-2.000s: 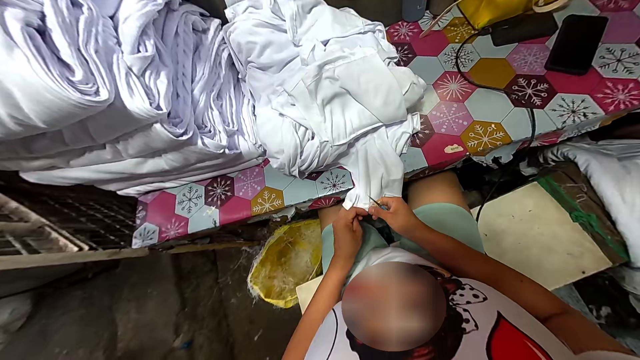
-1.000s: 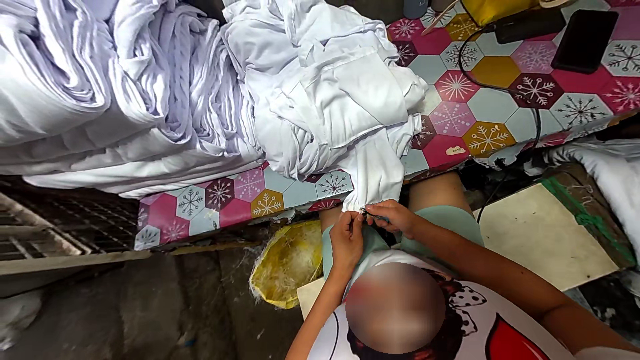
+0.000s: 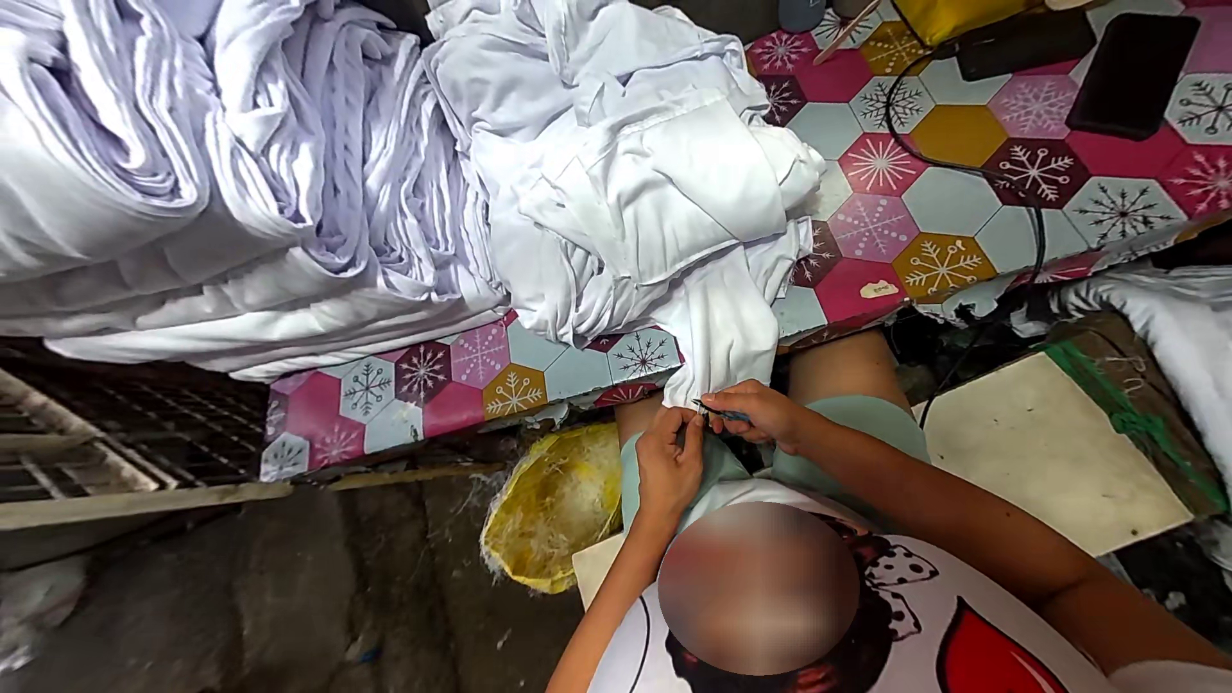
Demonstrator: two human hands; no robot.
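A white fabric piece [image 3: 727,322] hangs from a loose heap of white cloth [image 3: 664,192] over the table's front edge, down to my lap. My left hand [image 3: 671,448] pinches its lower end between thumb and fingers. Right beside it, my right hand [image 3: 756,416] is closed around a small dark tool [image 3: 729,415], perhaps thread snips, whose tip meets the cloth's end at my left fingertips. The tool is too small to name surely, and my fingers hide part of it.
Folded white cloth [image 3: 260,164] is stacked at left on the hexagon-patterned table cover [image 3: 462,371]. A black phone [image 3: 1134,75], a dark cable [image 3: 962,168] and a yellow item [image 3: 953,17] lie at upper right. A yellow sack holding threads [image 3: 558,510] stands below the table edge.
The dark tool in my right hand shows more plainly than two seconds ago, as the hand has turned slightly. My left hand keeps its pinch at the cloth's end.
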